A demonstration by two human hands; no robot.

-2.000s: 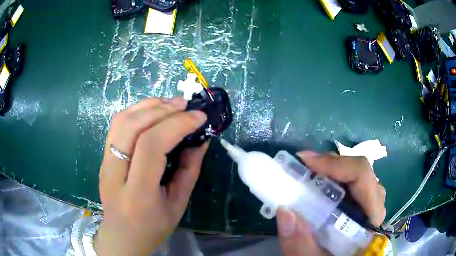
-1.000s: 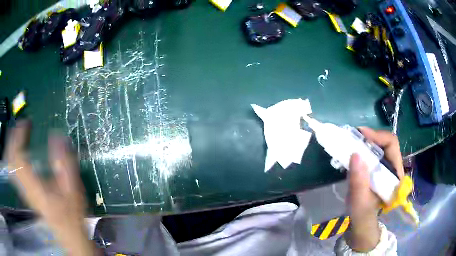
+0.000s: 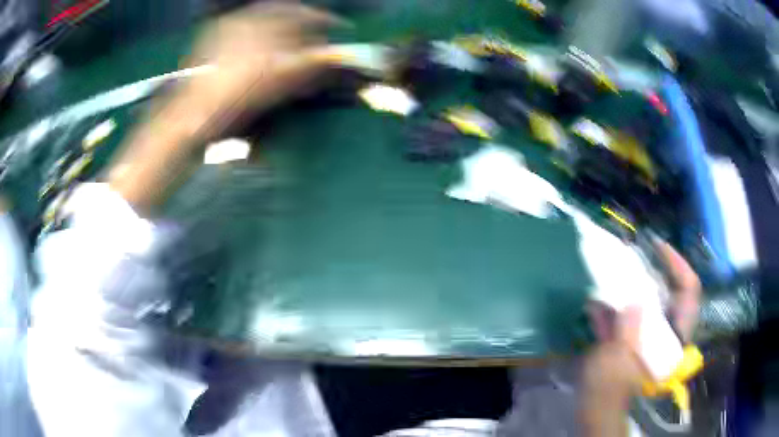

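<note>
The frame is strongly blurred. My right hand is at the lower right, closed around the white glue syringe, whose yellow adapter cap shows at its rear. The syringe's front end points up and left, touching or overlapping the white wipe on the green mat. My left hand is stretched forward to the upper left, at the row of black housings. It is too blurred to tell whether its fingers hold anything.
Black housings with yellow-white battery cells stand along the far edge and down the right side. One dark housing lies behind the wipe. A blue controller box stands at the right. The bench's near edge curves across the bottom.
My left hand has moved from the lower left to the far upper left. The view has shifted, and the wipe now shows higher and looks bunched. My right hand still holds the syringe.
</note>
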